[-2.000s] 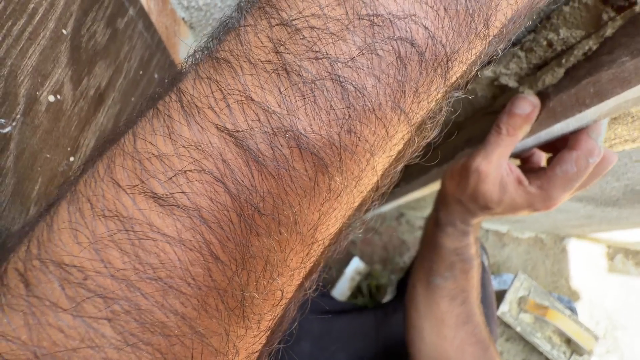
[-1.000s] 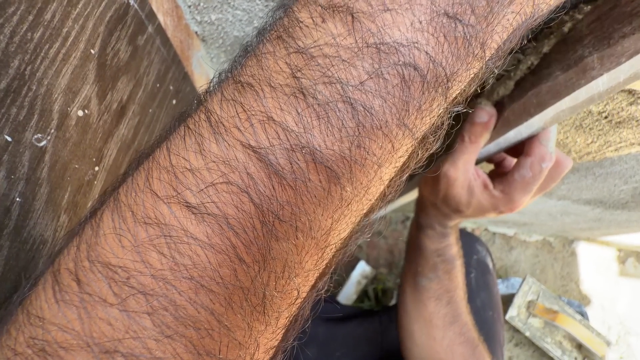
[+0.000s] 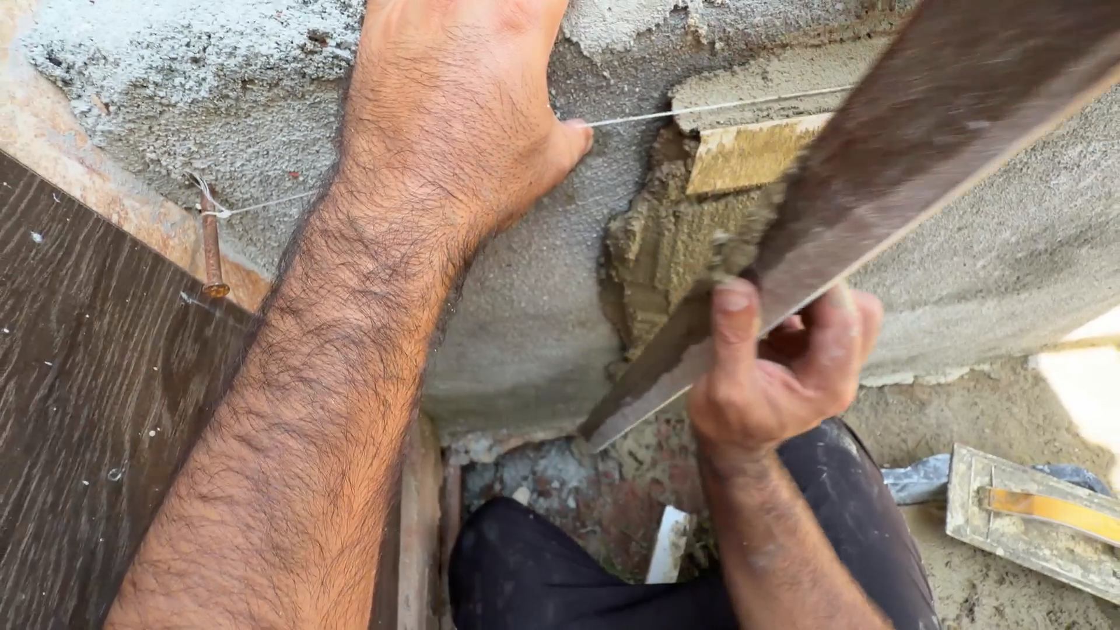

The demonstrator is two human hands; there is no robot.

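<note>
My left hand (image 3: 459, 105) rests near the top of the rough cement wall (image 3: 516, 324), its fingers cut off by the frame's upper edge and its thumb beside a taut white string (image 3: 726, 105). The string is tied to a rusty nail (image 3: 212, 249) at the left. My right hand (image 3: 779, 359) grips a long brown board (image 3: 884, 149), thumb on its face and fingers around its pale edge. Behind the board, wet mortar (image 3: 656, 254) covers a patch of wall, with a pale, mortar-smeared strip (image 3: 752, 153) set in it below the string.
A plastering float (image 3: 1041, 525) with a yellow handle lies on the ground at the lower right. A dark wood-grain panel (image 3: 96, 402) fills the left side. A white piece (image 3: 670, 544) lies on the ground between my knees, near the wall's foot.
The view has shifted, so the string, nail and mortar patch now show. My left hand has come into view. The board in my right hand now slants across the mortar patch, away from my left forearm.
</note>
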